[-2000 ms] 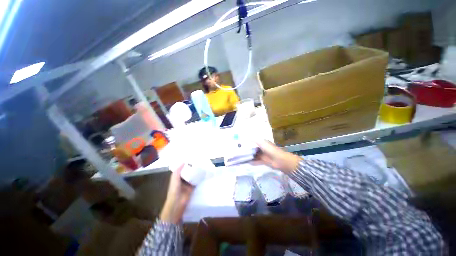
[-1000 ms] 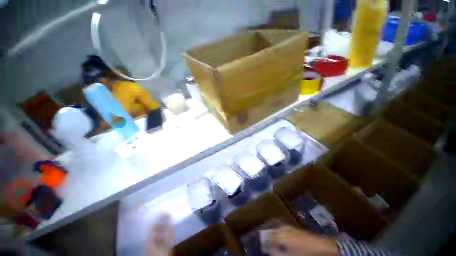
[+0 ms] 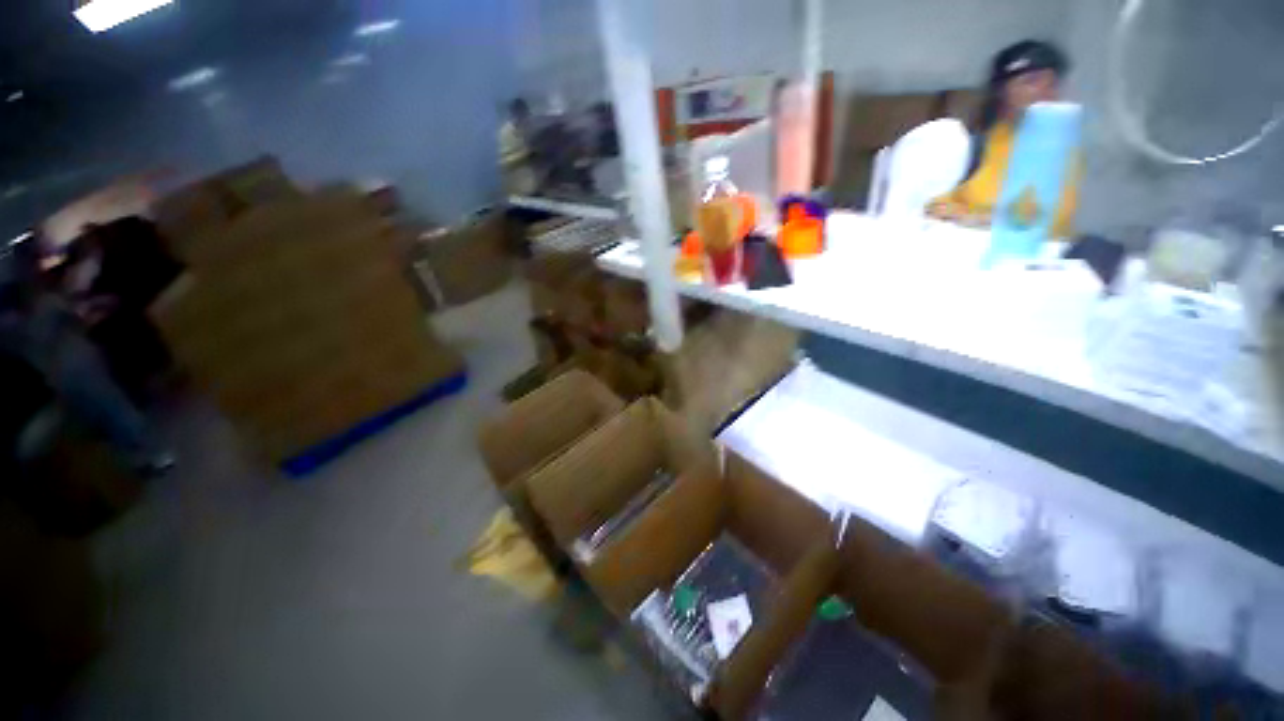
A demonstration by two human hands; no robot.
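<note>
Neither of my hands is in the picture. An open brown carton [image 3: 651, 568] stands in a row nearest in front of me. It holds clear-bagged dark items with a small green packet [image 3: 686, 602] and a small white leaflet [image 3: 729, 623] on top. The carton to its right holds a dark bagged panel [image 3: 831, 676], a green packet [image 3: 834, 609] and part of a white paper. Blurred grey-white bagged units [image 3: 979, 518] stand on the lower white surface behind the cartons.
A white shelf [image 3: 901, 303] runs behind, with orange items [image 3: 803, 228] and a light blue object [image 3: 1035, 183]. A person in yellow [image 3: 997, 162] is behind it. Stacked cartons [image 3: 303, 317] stand on a blue pallet at left. People are at the far left and back.
The view has swung left, away from the large shelf carton and tape, to the end of the carton row and the floor. Both hands, seen earlier, have left the picture.
</note>
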